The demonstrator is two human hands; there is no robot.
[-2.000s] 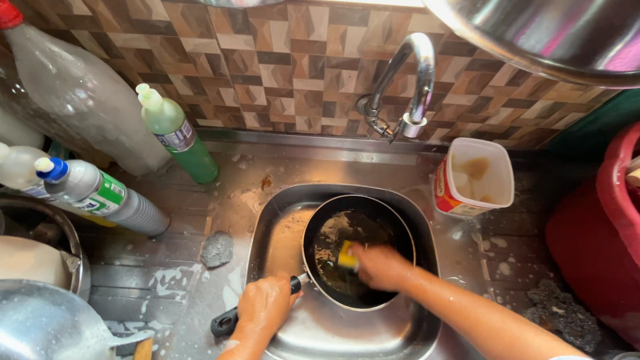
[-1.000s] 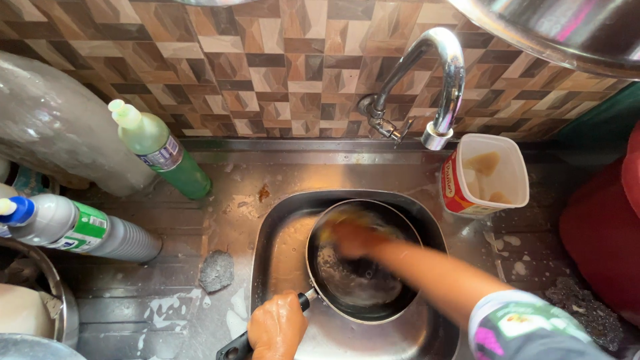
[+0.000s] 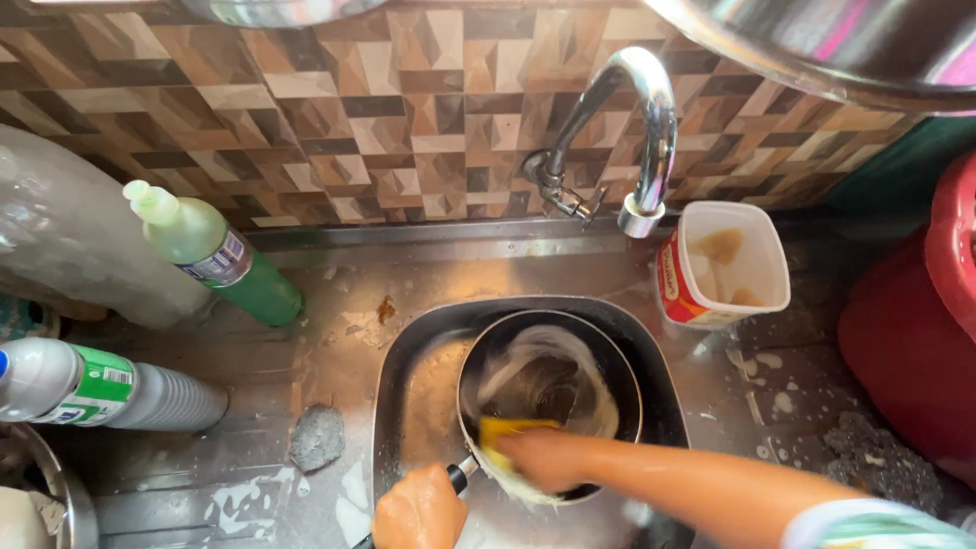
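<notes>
A black frying pan (image 3: 549,381) rests over the steel sink basin (image 3: 431,396), with whitish suds smeared in a ring inside it. My left hand (image 3: 421,509) is closed around the pan's black handle, just outside the rim at the lower left. My right hand (image 3: 545,457) presses a yellow sponge (image 3: 496,436) against the pan's lower left inner side; its fingertips are blurred. The chrome faucet (image 3: 656,145) arches behind the basin, and no water is seen running from it.
Left of the basin are a green bottle (image 3: 248,271), a ribbed bottle (image 3: 168,396) and a grey scouring pad (image 3: 318,437). At right stand a plastic tub (image 3: 736,263) and a red bucket (image 3: 900,343), with a dark scouring pad (image 3: 881,457) beside it. A metal pot's rim hangs overhead.
My right hand has moved with the sponge from the pan's upper left to its lower left. Suds now ring the pan, which looked darker two seconds ago. My left hand keeps its hold.
</notes>
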